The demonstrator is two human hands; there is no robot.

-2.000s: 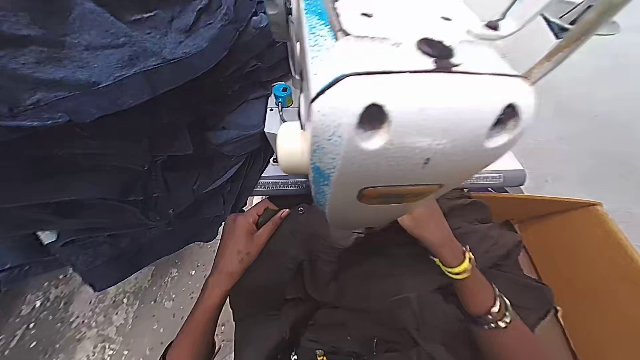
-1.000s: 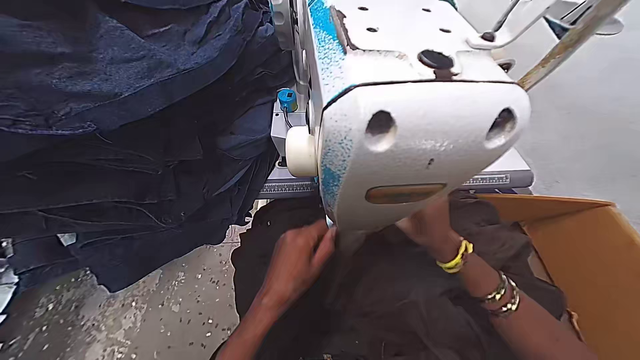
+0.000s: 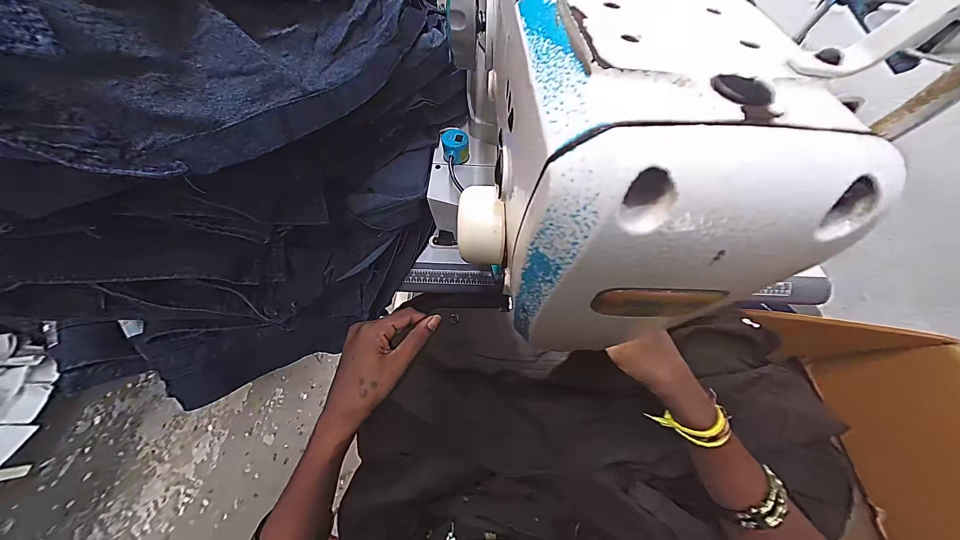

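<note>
A dark garment lies across my lap and up to the front edge of a white and blue sewing machine. Between thumb and fingers, my left hand pinches the garment's upper left edge, beside a small round metal piece. Under the machine head, my right hand rests at the cloth; its fingers are hidden behind the head, so its hold cannot be made out. Yellow bands and a beaded bracelet circle the right wrist.
Dark denim garments hang in a large pile at the left. A cardboard box stands at the right. A ruler strip runs along the table edge. Pale scraps lie at far left above the speckled floor.
My left hand has moved left along the cloth from beside the machine head, where it was a second ago, and now pinches the edge. My right hand remains under the head.
</note>
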